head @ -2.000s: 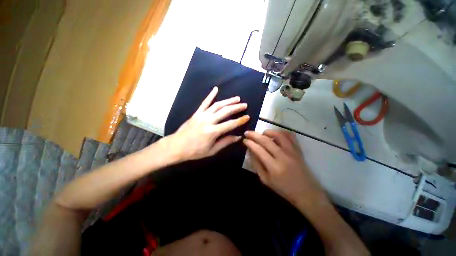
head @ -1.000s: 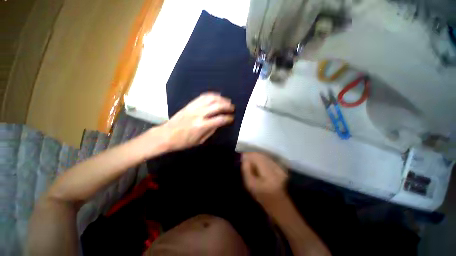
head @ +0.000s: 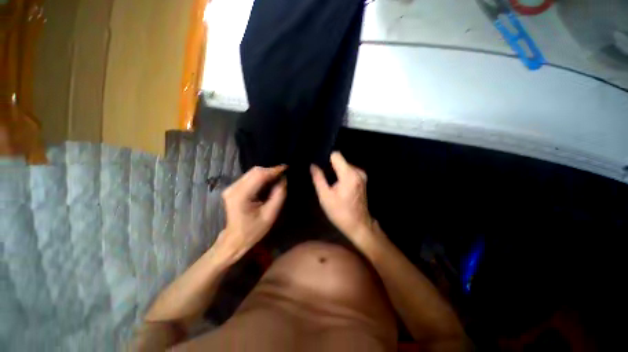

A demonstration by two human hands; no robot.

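Note:
The dark garment piece (head: 296, 75) runs from the top of the view over the front edge of the white table and hangs down towards the lap. My left hand (head: 255, 203) is at its left side below the table edge, thumb and fingers pinched at the cloth. My right hand (head: 344, 192) is at its right side, thumb and forefinger at the cloth. The lower cloth merges with the dark shade, so its end is hidden. The needle and presser foot are out of view.
The white sewing table (head: 441, 82) has a dark slot along it. Blue-handled snips (head: 521, 41) and a red scissor loop (head: 530, 5) lie at upper right. Cardboard (head: 138, 69) with orange tape (head: 193, 69) is at left, above grey quilted padding (head: 103, 220). A blue item (head: 474, 265) shows low right.
The view has shifted down, and the machine head has left it. Both hands have moved off the table area to the cloth hanging below the table edge, on either side of it.

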